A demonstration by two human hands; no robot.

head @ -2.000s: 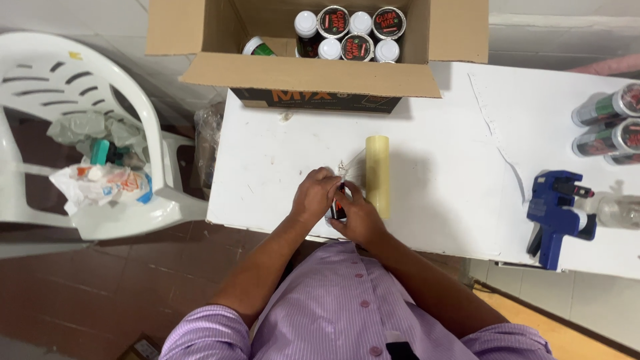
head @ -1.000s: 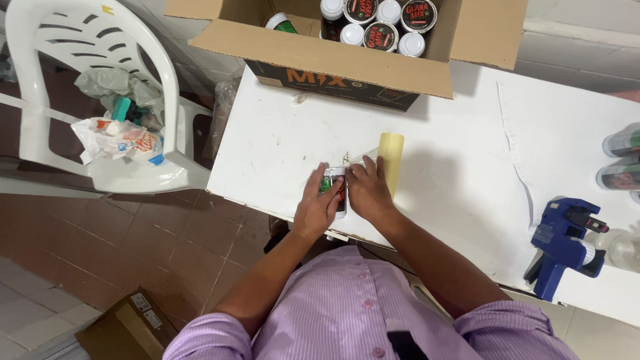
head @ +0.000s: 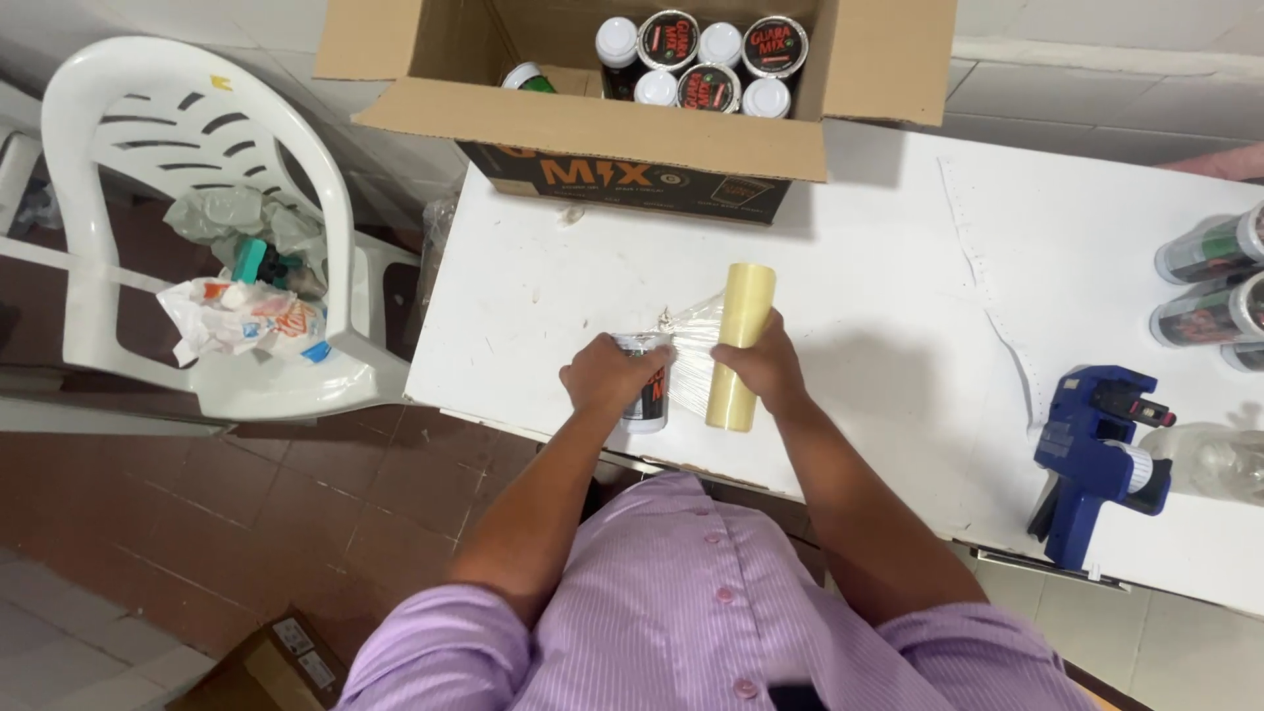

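Note:
My left hand (head: 614, 375) grips a printed jar with a white lid (head: 644, 410) near the front edge of the white table (head: 523, 296). To its right, my right hand (head: 762, 363) is closed around a yellowish roll of cling film (head: 743, 311). A stretched sheet of clear film (head: 694, 341) runs from the roll to the jar. Part of the jar is hidden under my left fingers.
An open cardboard box (head: 592, 133) of jars and cups stands at the back. A blue price labeller (head: 1096, 454), a clear plastic bottle (head: 1210, 459) and wrapped jars (head: 1210, 316) lie at right. A white plastic chair (head: 341, 267) with bags stands left.
My right hand has gone from the jar to the film roll. Film now stretches visibly between the jar and the roll. My left hand stays at the jar.

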